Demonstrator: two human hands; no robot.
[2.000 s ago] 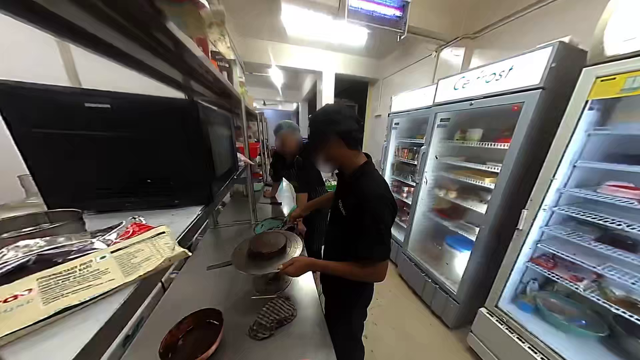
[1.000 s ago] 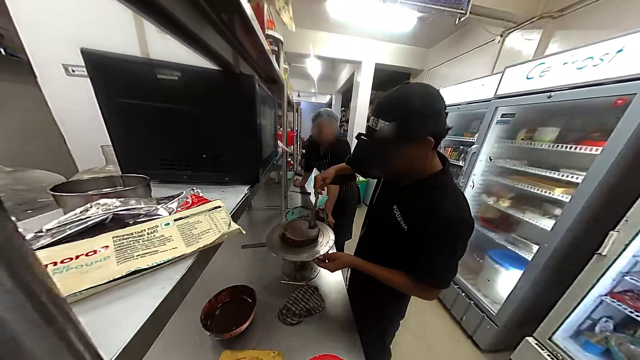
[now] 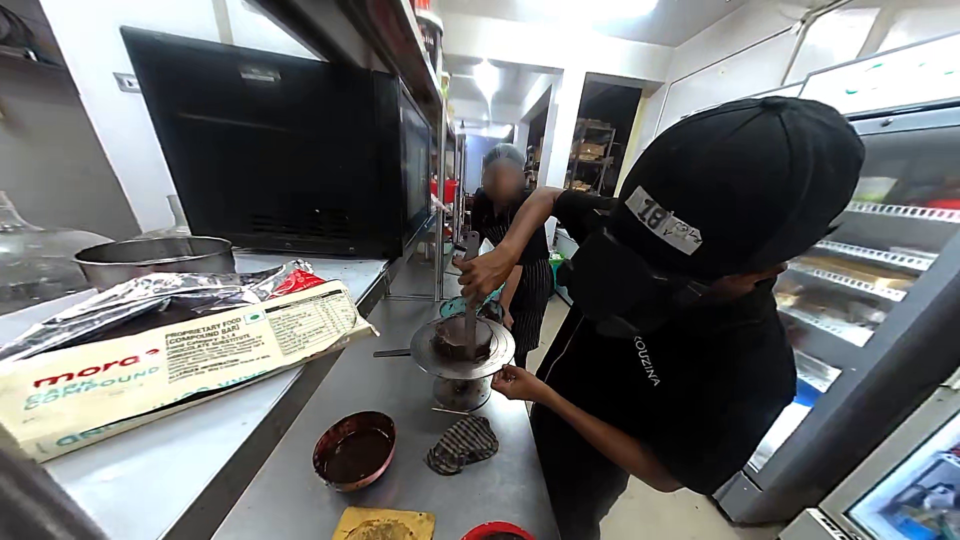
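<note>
Neither my left hand nor my right hand is in view. A co-worker in a black cap (image 3: 742,187) bends over a small round chocolate-coated cake (image 3: 454,339). The cake sits on a round metal turntable (image 3: 427,360) on the steel counter. One of the co-worker's hands (image 3: 486,274) holds a flat metal spatula (image 3: 470,326) upright against the cake's side; the other hand (image 3: 519,382) touches the turntable's rim. Nearer on the counter are a bowl of dark chocolate (image 3: 355,452) and a crumpled striped cloth (image 3: 463,444).
A steel counter (image 3: 300,457) runs away from me. On the left stand a black oven-like appliance (image 3: 262,150), an opened compound chocolate packet (image 3: 180,360) and a round metal tin (image 3: 156,259). A second person (image 3: 502,195) stands behind. Glass-door refrigerators (image 3: 862,277) line the right.
The view has moved closer to the counter and the co-worker. The co-worker has leaned lower over the cake, and the spatula now stands upright at its side. A yellow item and red container have come into view.
</note>
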